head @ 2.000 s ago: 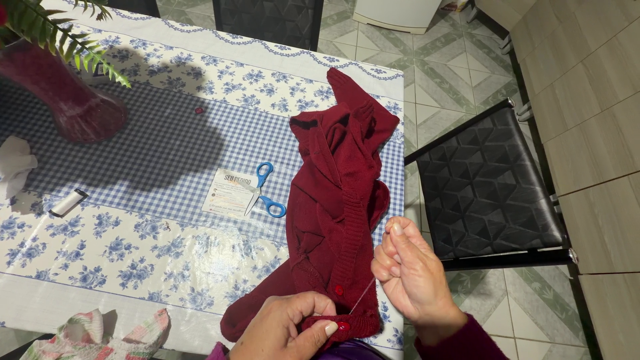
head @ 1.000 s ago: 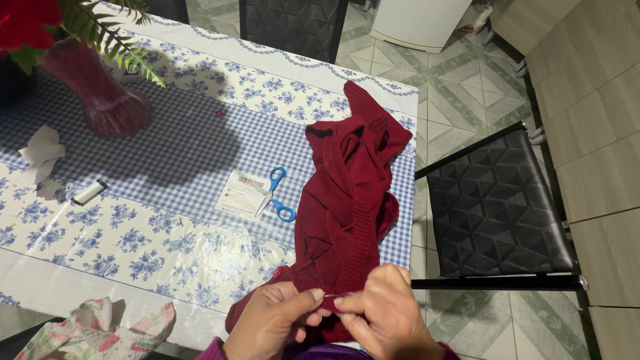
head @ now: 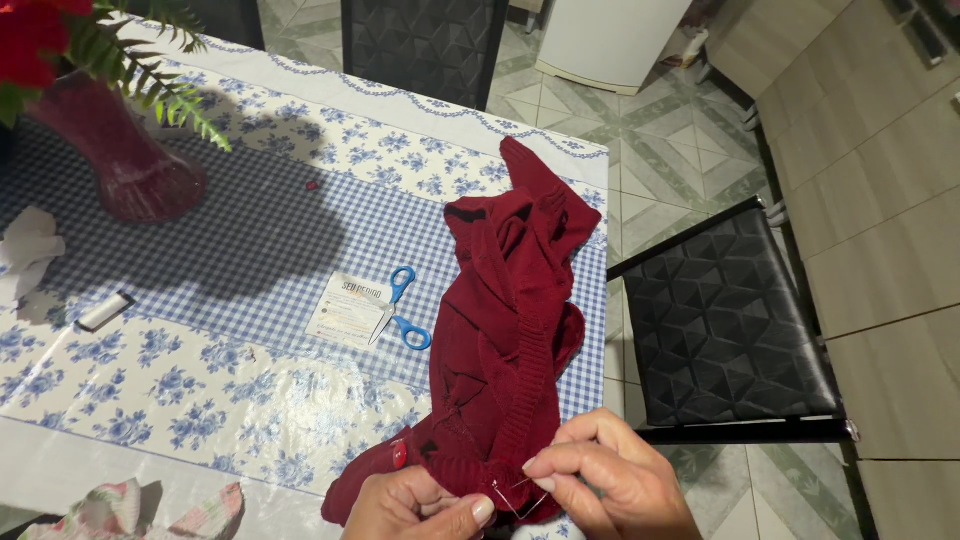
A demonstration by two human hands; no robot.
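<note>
A dark red knitted garment [head: 495, 337] lies along the table's right part, its lower edge between my hands. My left hand [head: 420, 506] pinches that ribbed edge near a red button [head: 399, 453]. Thumb and forefinger of my right hand [head: 611, 476] are closed on a thin needle or thread, which I cannot tell apart; a pale thread [head: 514, 510] loops between the cloth and those fingers. Left of the garment, blue-handled scissors [head: 397, 307] lie partly over a printed card [head: 346, 311]. Farther left is a white thread spool [head: 105, 312]. A small red button [head: 312, 185] sits on the checked cloth.
A pink glass vase [head: 142, 165] with red flowers and fern leaves stands at the upper left. Crumpled white paper [head: 30, 251] and a patterned cloth [head: 112, 510] lie at the left. A black chair [head: 727, 322] stands right of the table, another [head: 424, 45] beyond it.
My right hand was raised with a taut thread two seconds ago, then came down beside my left hand. Now the hands are slightly apart, with the thread slack in a loop.
</note>
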